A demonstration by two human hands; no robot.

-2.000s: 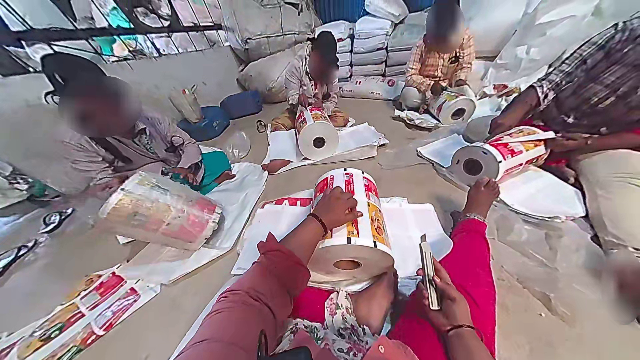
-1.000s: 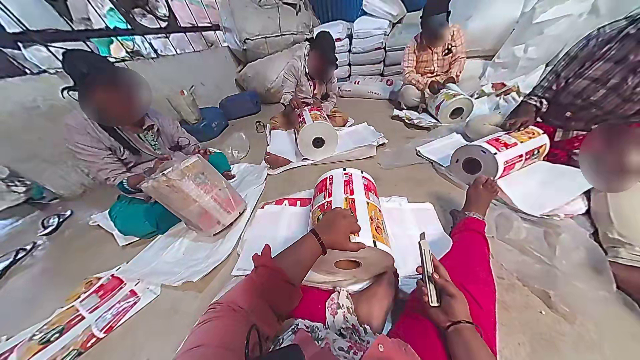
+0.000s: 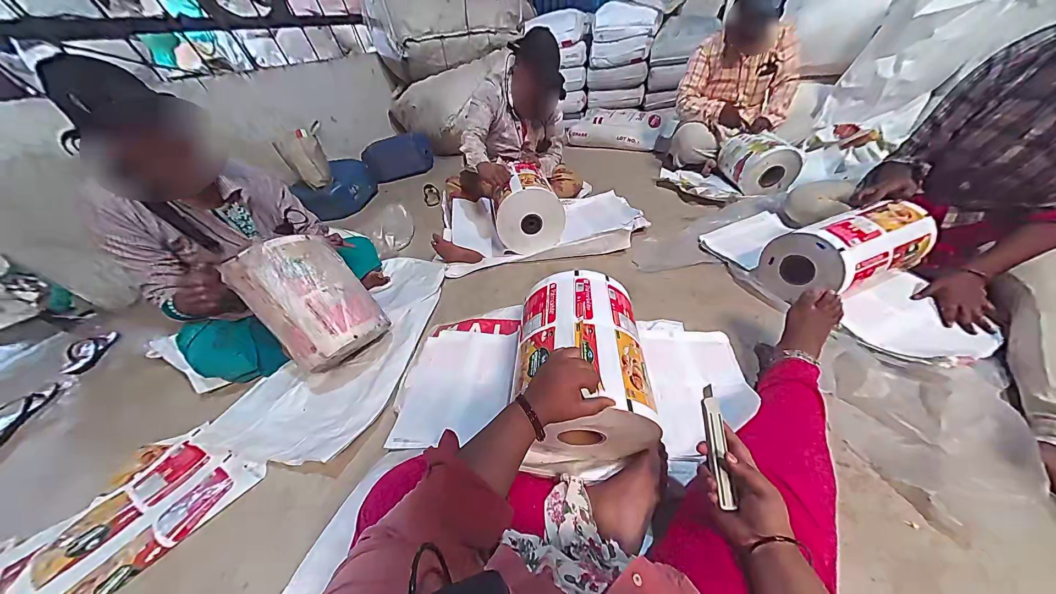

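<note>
A large roll of printed packaging film (image 3: 577,330) stands tilted between my legs, its cardboard core (image 3: 581,437) facing me. My left hand (image 3: 569,386) rests on the roll's near upper edge, thumb spread to the right over the rim; nothing is seen in it. My right hand (image 3: 747,487) grips a snap-off utility knife (image 3: 718,450) beside the roll, the blade pointing up and away. White sheets (image 3: 458,384) lie under the roll and stick out on both sides.
Several people sit around me with similar film rolls: one (image 3: 530,216) ahead, one (image 3: 800,262) at right, one (image 3: 759,163) farther back, and a wrapped one (image 3: 305,301) at left. Printed film strips (image 3: 132,528) lie at lower left. Stacked white sacks (image 3: 619,58) and blue jerrycans (image 3: 398,157) stand behind.
My left hand has moved slightly down the roll toward its near edge. The person at left has tilted and shifted the wrapped roll. A hand of the person at right now rests on the white sheets.
</note>
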